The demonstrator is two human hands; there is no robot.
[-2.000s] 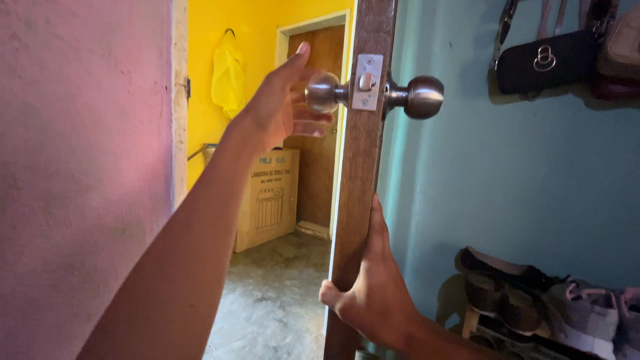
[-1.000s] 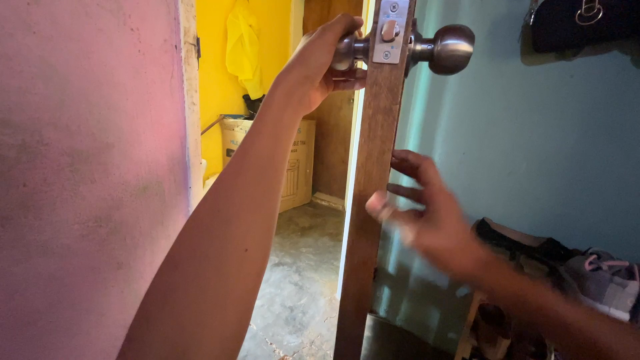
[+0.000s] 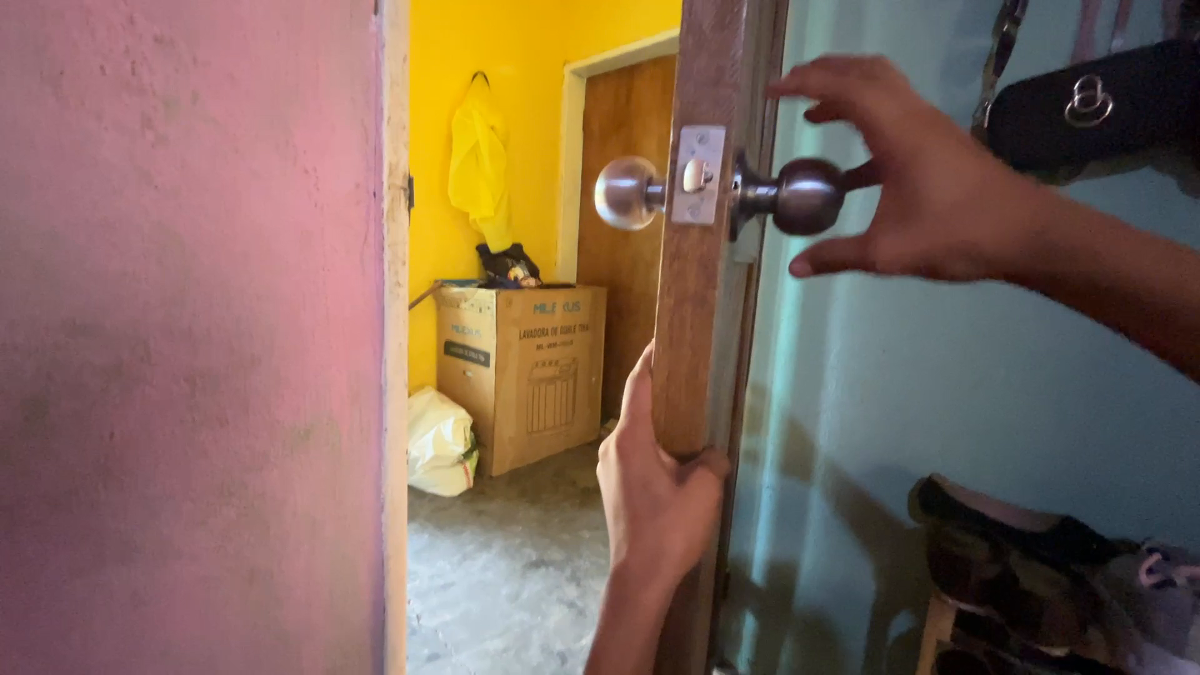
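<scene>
A wooden door [image 3: 694, 309] stands ajar with its edge toward me. Its metal latch plate [image 3: 698, 175] and bolt show between two round metal doorknobs, the left knob [image 3: 628, 193] and the right knob [image 3: 807, 196]. Low on the door edge, my left hand [image 3: 661, 487] grips the wood, its thumb and fingers on either side. My right hand [image 3: 923, 178] is spread around the right knob, fingers apart and not closed on it; whether a fingertip touches the knob, I cannot tell.
A pink wall [image 3: 187, 328] and door frame [image 3: 396, 375] rise on the left. Beyond the doorway are a cardboard box [image 3: 548, 375], a white bag [image 3: 441, 445] and a yellow garment [image 3: 479, 159]. On the right, a black bag [image 3: 1116, 103] hangs above shoes [image 3: 1022, 553] on a rack.
My left hand has let go of the left knob and now grips the door edge lower down. My right hand has risen from beside the door edge to the right knob.
</scene>
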